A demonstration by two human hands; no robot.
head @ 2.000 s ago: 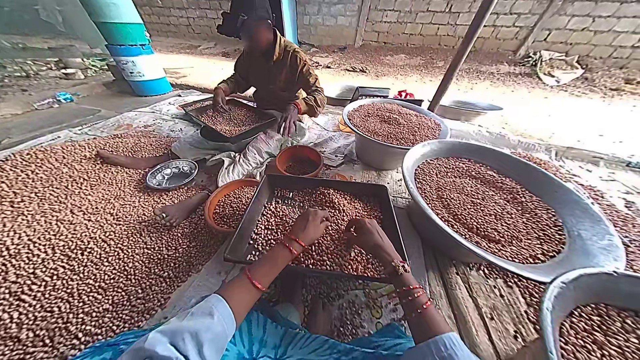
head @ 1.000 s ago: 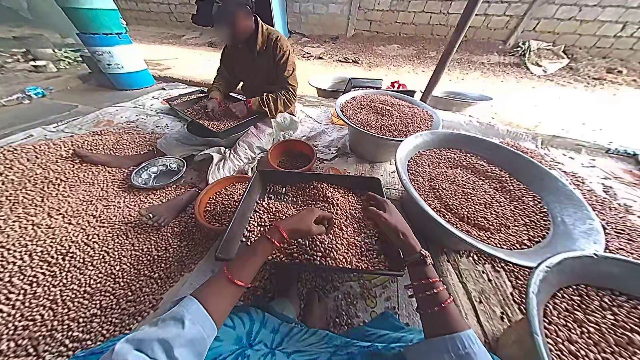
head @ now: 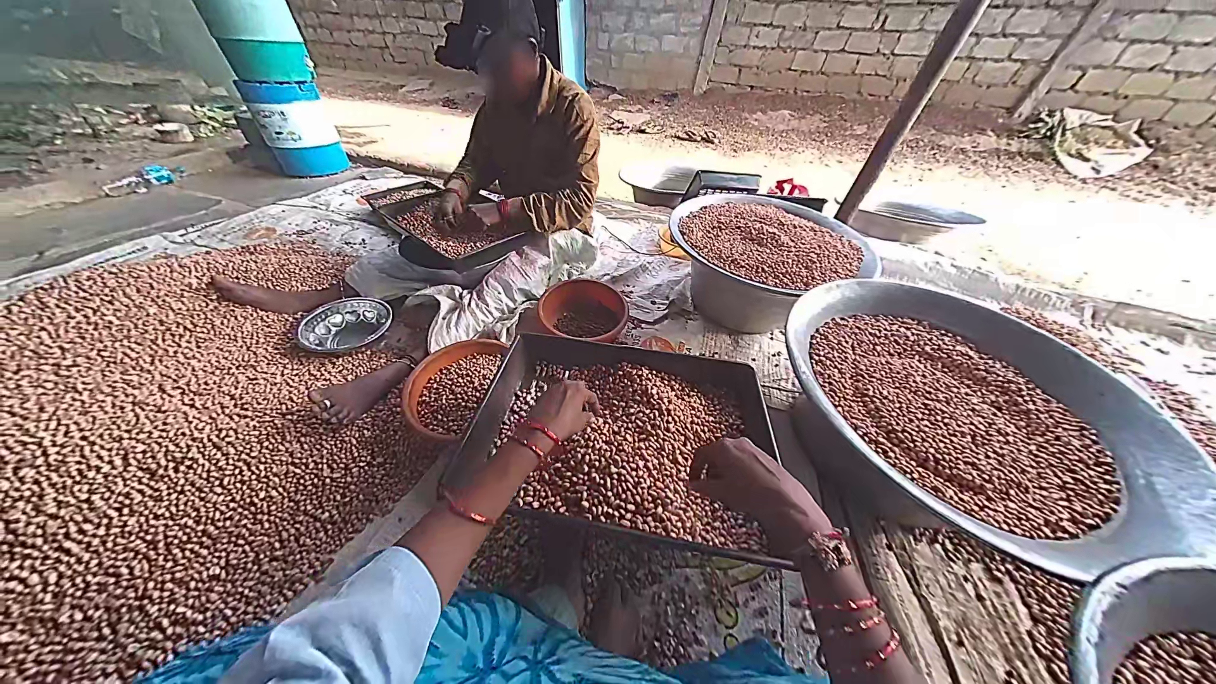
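Note:
A dark rectangular metal tray (head: 760,399) full of reddish-brown nuts or seeds (head: 636,437) lies before my knees. My left hand (head: 565,410), with red bangles at the wrist, is over the nuts left of the tray's middle, its fingers bent inward. On the tray's right side my right hand (head: 746,480) touches or hovers just above the nuts, fingers curled down. Whether either hand pinches a nut cannot be seen. An orange bowl (head: 414,389) of nuts stands against the tray's left side, and a second orange bowl (head: 622,318) with darker contents sits behind it.
A large heap of nuts (head: 171,437) spreads at left, with a patterned metal plate (head: 344,325) at its edge. Wide metal basins (head: 1135,475) of nuts stand at right. Another person (head: 537,142) sits opposite, hands in a similar tray. A slanted pole (head: 912,104) rises behind.
My left hand has shifted leftward over the tray from where it was a second ago. My right hand has come lower, nearer the tray's front right.

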